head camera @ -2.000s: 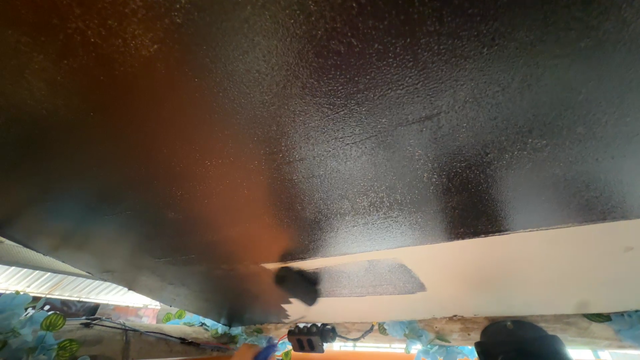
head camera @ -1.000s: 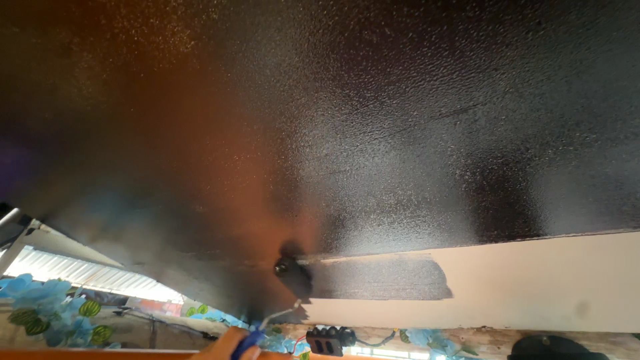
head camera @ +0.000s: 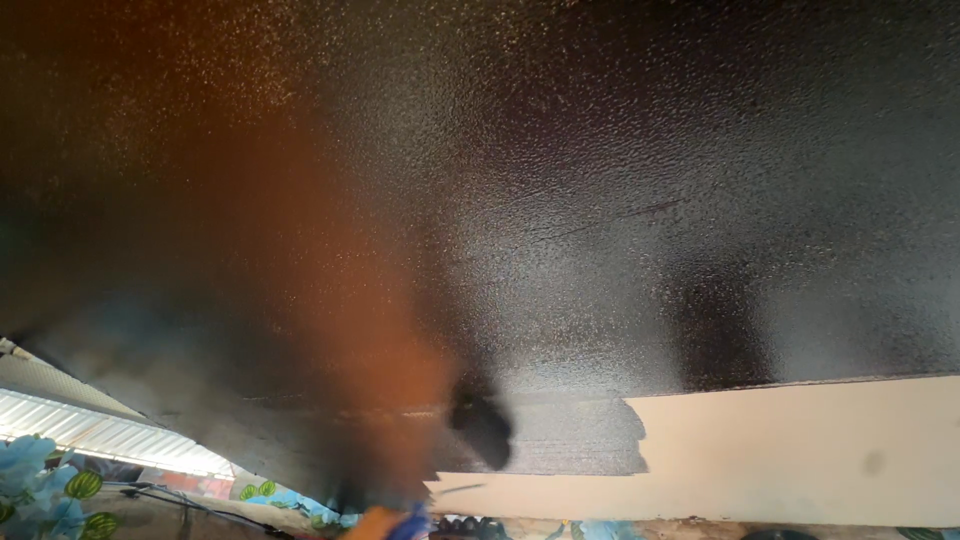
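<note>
My left hand (head camera: 371, 523), blurred and cut by the lower edge of the head view, is closed around the blue handle (head camera: 409, 521) of a paint roller. The roller's dark head (head camera: 482, 431) lies against the overhead panel, at the lower border of its glossy dark paint (head camera: 570, 300). Just right of it, a wet dark patch (head camera: 577, 435) covers part of a cream strip (head camera: 787, 442). Most of the roller's wire frame is blurred. My right hand is out of view.
Blue artificial flowers with striped green leaves (head camera: 82, 484) hang at lower left, beside dark cables (head camera: 202, 510). Corrugated sheeting (head camera: 112, 435) shows behind. A black socket-like object (head camera: 469, 527) and a dark rounded object (head camera: 780, 535) sit at the bottom edge.
The roller head has stayed near the left part of the dark patch on the cream strip. The view has shifted somewhat.
</note>
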